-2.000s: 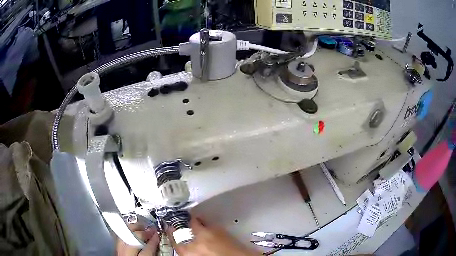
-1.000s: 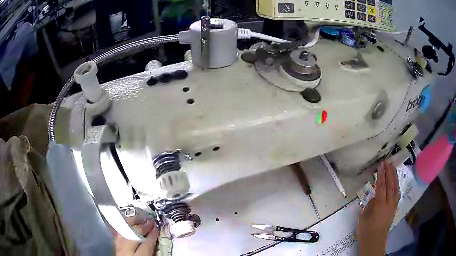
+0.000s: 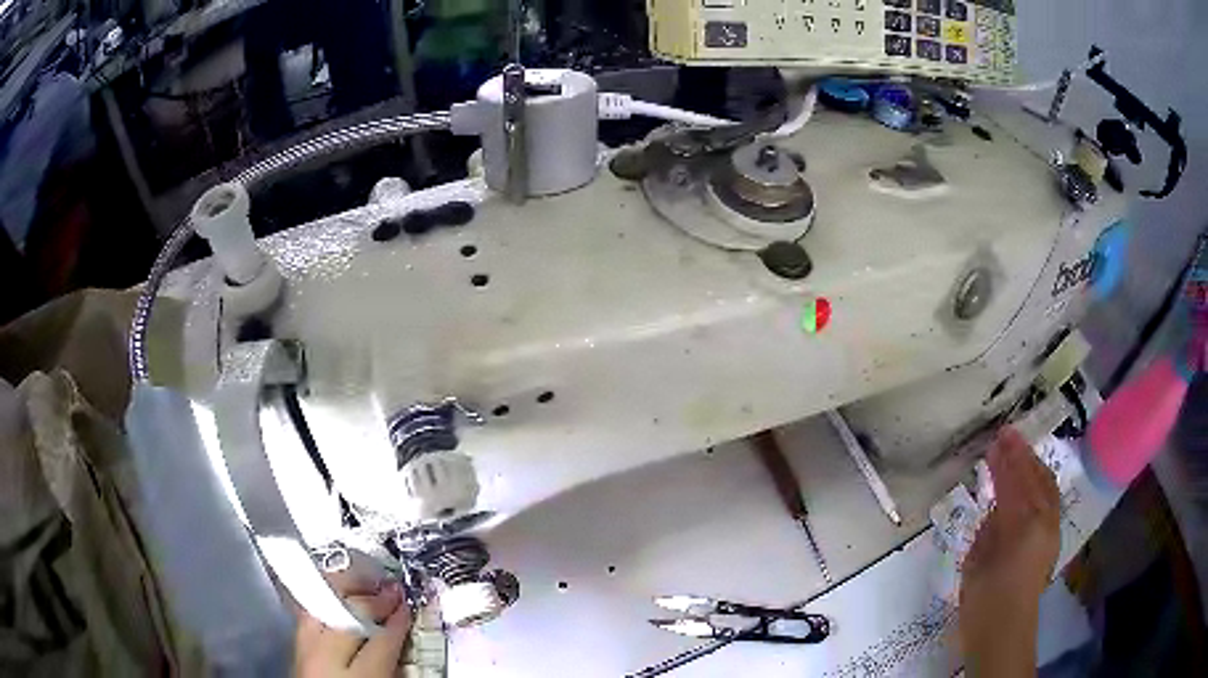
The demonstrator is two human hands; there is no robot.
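Note:
My left hand (image 3: 351,646) is at the bottom left, under the sewing head, its fingertips close to the needle area. A narrow light beige piece (image 3: 427,646) lies just right of these fingers. The machine's parts partly hide the fingertips, so their grip is unclear. My right hand (image 3: 1012,536) is at the right over the pile of white printed labels (image 3: 950,519), fingers close together and pointing up. A small white bit shows by its fingertips; whether it is held is unclear.
The off-white machine arm (image 3: 636,325) spans the view. Black-handled snips (image 3: 782,623), a brown-handled awl (image 3: 782,480) and a slim white stick (image 3: 864,466) lie on the bed. Khaki cloth (image 3: 66,517) is heaped left. A pink object (image 3: 1137,421) is far right.
My right hand has left the needle area and moved right to the labels, where its fingers are now more bent. My left hand stays by the needle. The view has shifted slightly.

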